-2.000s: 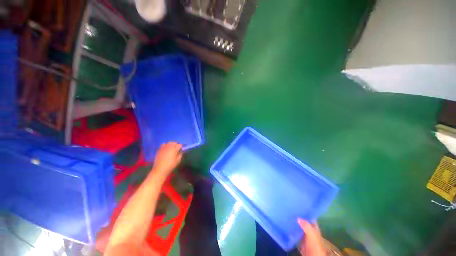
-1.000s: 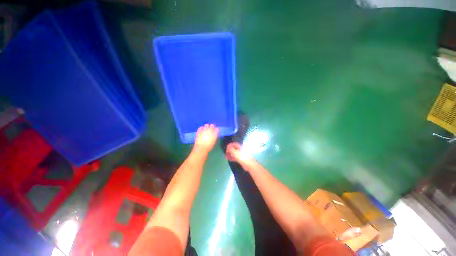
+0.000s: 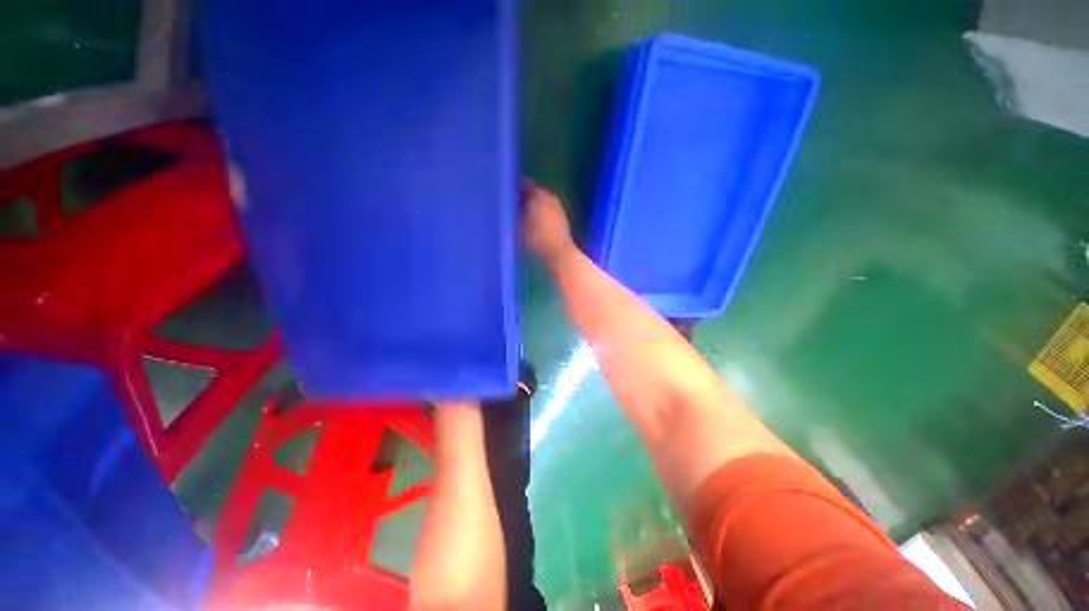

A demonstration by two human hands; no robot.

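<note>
A large blue plastic tray is held up close at the upper left of the middle, its base or inside facing me; it is blurred. My left forearm reaches up to its lower edge, and my left hand is hidden behind it. My right hand is at the tray's right edge, its fingers partly hidden behind that edge. Another blue tray, with an edge of one more under it, sits right of my right hand, low over the green floor.
Red plastic stools stand at the left and below the held tray. More blue trays are at the lower left. A yellow slatted crate is at the right edge. A white-edged surface is at the upper right.
The large blue tray from the left stack is now up between my hands. The tray I held before is now further right, out of my hands.
</note>
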